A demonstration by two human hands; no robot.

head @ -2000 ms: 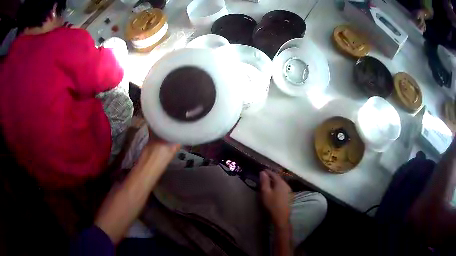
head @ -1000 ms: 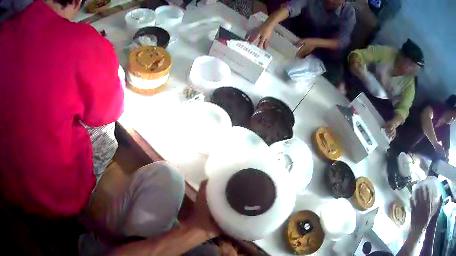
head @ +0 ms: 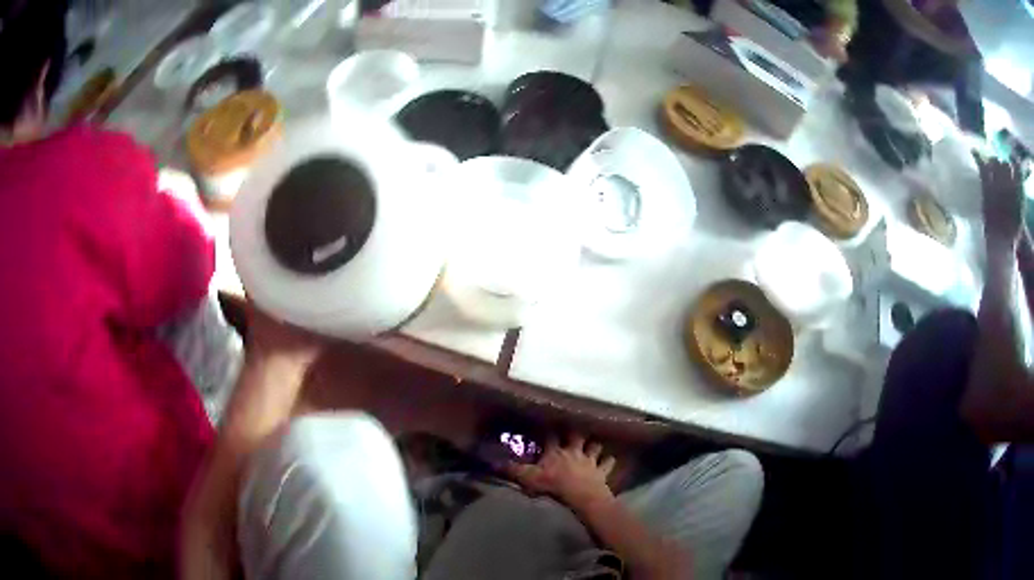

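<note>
A large milky-white round body [head: 397, 255] with a dark round center [head: 321, 215] is held up at the left, over the table's near edge. My left hand [head: 272, 346] is under its lower left side and grips it; the fingers are mostly hidden behind it. The dark center faces me and has a small bright highlight. My right hand [head: 576, 470] is low over my lap with its fingers apart, holding nothing visible. It is beside a small purple-white glowing spot [head: 518, 444]; whether they touch is unclear.
White tanks [head: 507, 227], a white bowl with a center fitting [head: 633, 193], dark bases [head: 553, 119] and a wood-look base with a fan [head: 739, 340] lie on the table [head: 590, 351]. A person in red [head: 96, 306] is close at left; another arm [head: 998, 295] is at right.
The white body now appears farther left and higher in the view, which has also shifted. My right hand, not visible one second ago, shows again; its fingers are more spread than two seconds ago.
</note>
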